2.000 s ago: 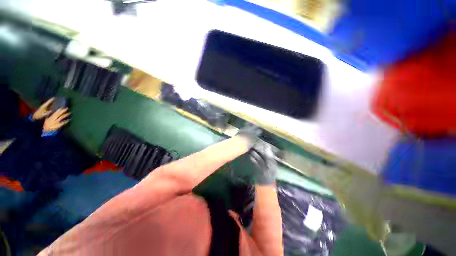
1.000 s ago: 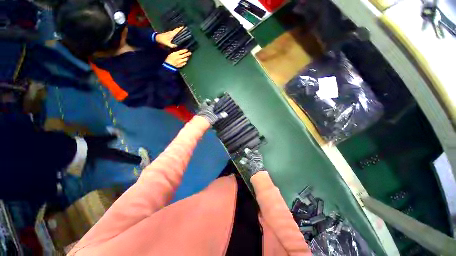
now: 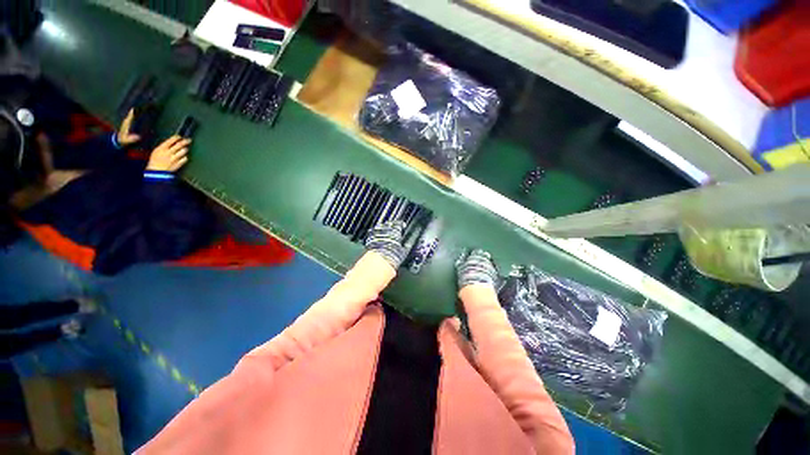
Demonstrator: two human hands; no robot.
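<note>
A row of long slim black housings [image 3: 355, 206] lies side by side on the green bench, left of centre. My left hand [image 3: 388, 240], in a grey striped glove, is at the near right end of the row, with its fingers over the last bars. A black piece with a dotted face [image 3: 424, 255] lies just right of it. My right hand [image 3: 477, 268], gloved, is low over the bench at the left edge of the clear parts bag [image 3: 568, 329], which holds black pieces. Whether either hand grips a piece cannot be told.
A second bag [image 3: 435, 102] lies on brown cardboard [image 3: 333, 84] beyond the row. A neighbour's hands [image 3: 169, 153] are at the left, near grouped black units [image 3: 240, 86]. A slanted post [image 3: 622, 213] with a translucent cup [image 3: 737, 253] stands at the right, below the white shelf.
The view has turned. My hands were at both ends of the row; now my left hand is at its right end and my right hand is away from it, by the bag.
</note>
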